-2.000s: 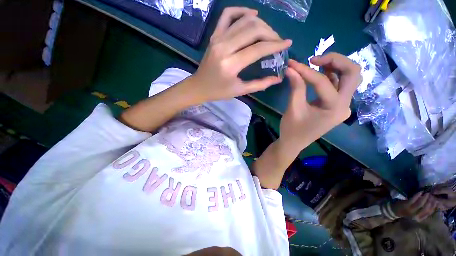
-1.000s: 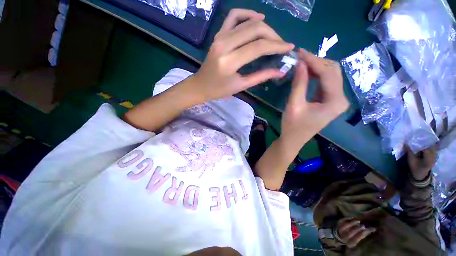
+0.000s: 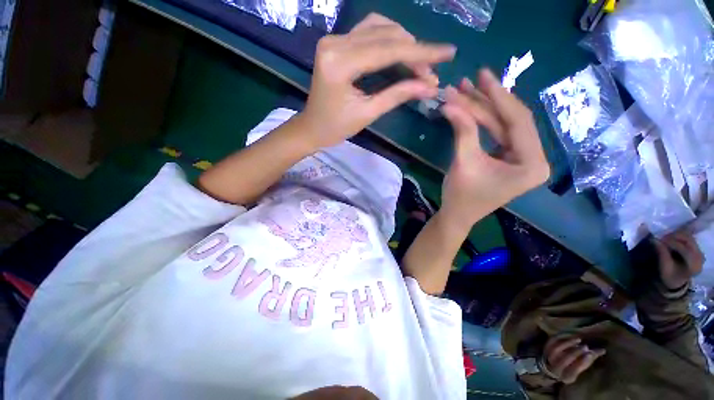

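A small clear bag point(image 3: 432, 101) shows as a blurred glint between my two hands, above the green bench. My left hand point(image 3: 364, 78) pinches its left side between thumb and a finger. My right hand point(image 3: 493, 144) has its thumb and fingertips at the bag's right end. Whether anything is inside the bag cannot be told. Small white pieces point(image 3: 517, 69) lie loose on the bench beyond my right hand. An open-looking clear parts bag point(image 3: 578, 105) full of small white pieces lies to the right.
A dark tray point(image 3: 301, 48) holds glittering bags point(image 3: 274, 9) at the top. Yellow-handled nippers point(image 3: 596, 12) and large plastic bags point(image 3: 654, 70) lie at the right. Another person's hands point(image 3: 678, 258) are at the lower right. A brown carton point(image 3: 59, 141) stands at the left.
The small bag has dropped out of clear view between my fingertips, and white pieces seen in it are now blurred. The other person's one hand has moved onto the plastic bags' edge.
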